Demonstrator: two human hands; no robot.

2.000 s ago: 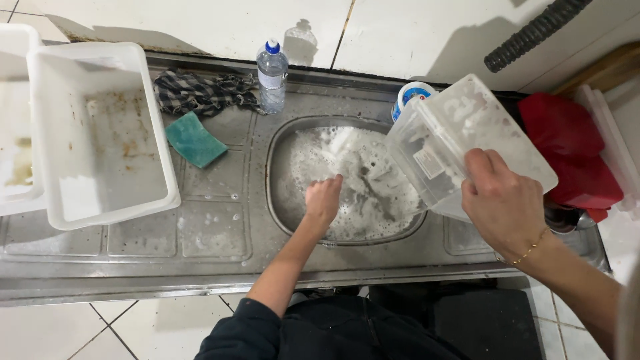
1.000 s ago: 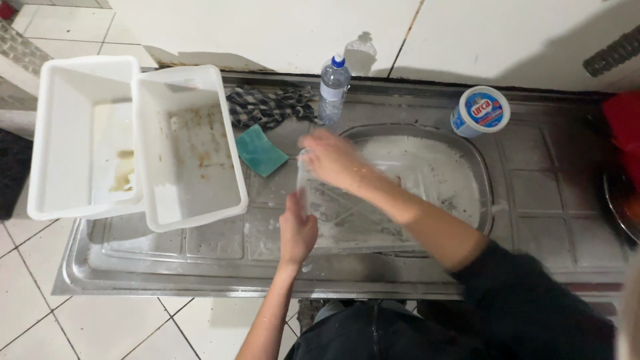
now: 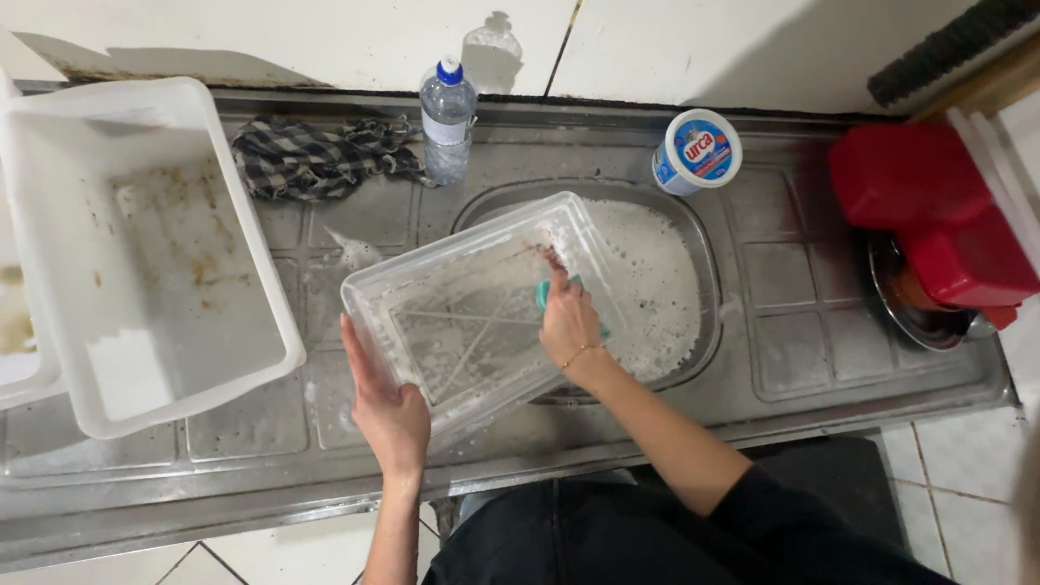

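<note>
A clear plastic container [image 3: 463, 325] is held tilted over the left part of the sink basin [image 3: 713, 325], which holds foamy water. My left hand [image 3: 388, 406] grips its lower left edge, thumb toward the inside. Inside the container, my right hand [image 3: 570, 321] presses a green sponge [image 3: 546, 294] near the right end, close to a reddish-brown stain [image 3: 546, 250]. Most of the sponge is hidden under my fingers.
On the left stands a stained white plastic tub [image 3: 187, 244], overlapping another. A checkered cloth [image 3: 309, 158], a plastic bottle [image 3: 448, 122] and a tub of Urca [image 3: 697, 153] line the back. Red containers [image 3: 914, 183] and a metal pan [image 3: 881, 292] are at right.
The sponge, lying on the counter before, is now in my right hand. My left hand has gone from the foamy water to the container's edge. The container has moved left from the sink's right side.
</note>
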